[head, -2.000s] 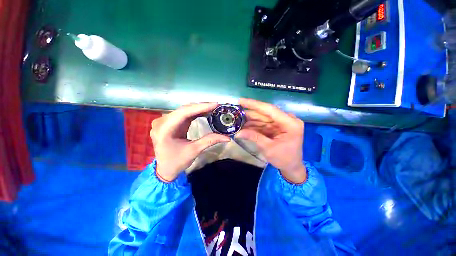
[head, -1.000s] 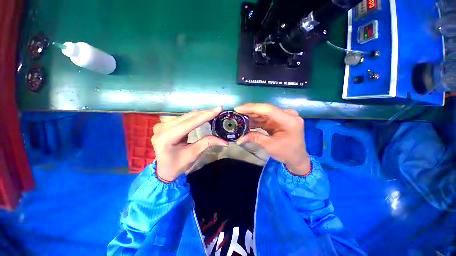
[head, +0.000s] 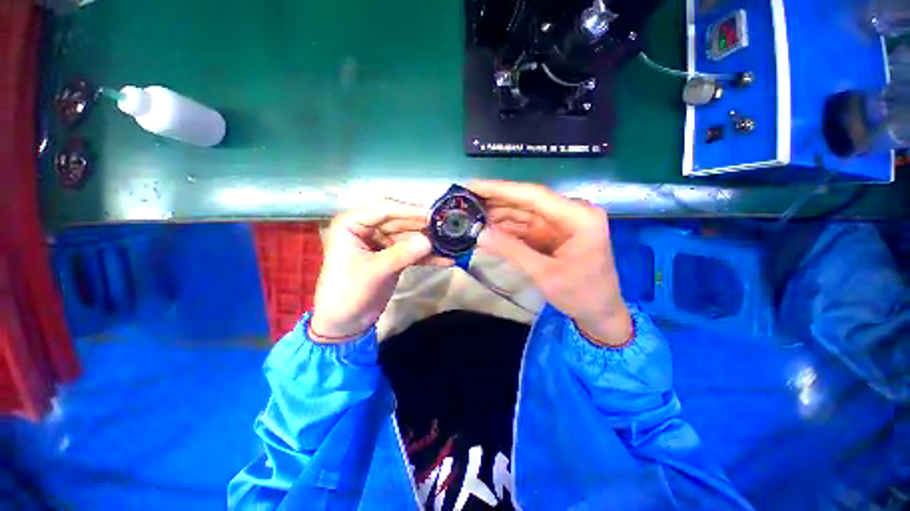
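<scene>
A round dark workpiece (head: 457, 222) with a metal centre is held just off the bench's near edge, its open face turned up. My left hand (head: 371, 261) grips its left side between fingertips and thumb. My right hand (head: 554, 250) grips its right side; the right fingers lie behind its upper right rim. Both hands are bare. Parts of the workpiece's rim are hidden by my fingers.
A white squeeze bottle (head: 178, 116) lies on the green bench (head: 329, 110), with two dark round parts (head: 72, 163) left of it. The black clamp fixture (head: 539, 135) and blue control box (head: 738, 120) stand right. A red crate (head: 291, 279) is below the edge.
The workpiece has been turned between my fingers and raised slightly in view. My left fingers have curled in more. The view has shifted, so the fixture and control box sit higher in the picture.
</scene>
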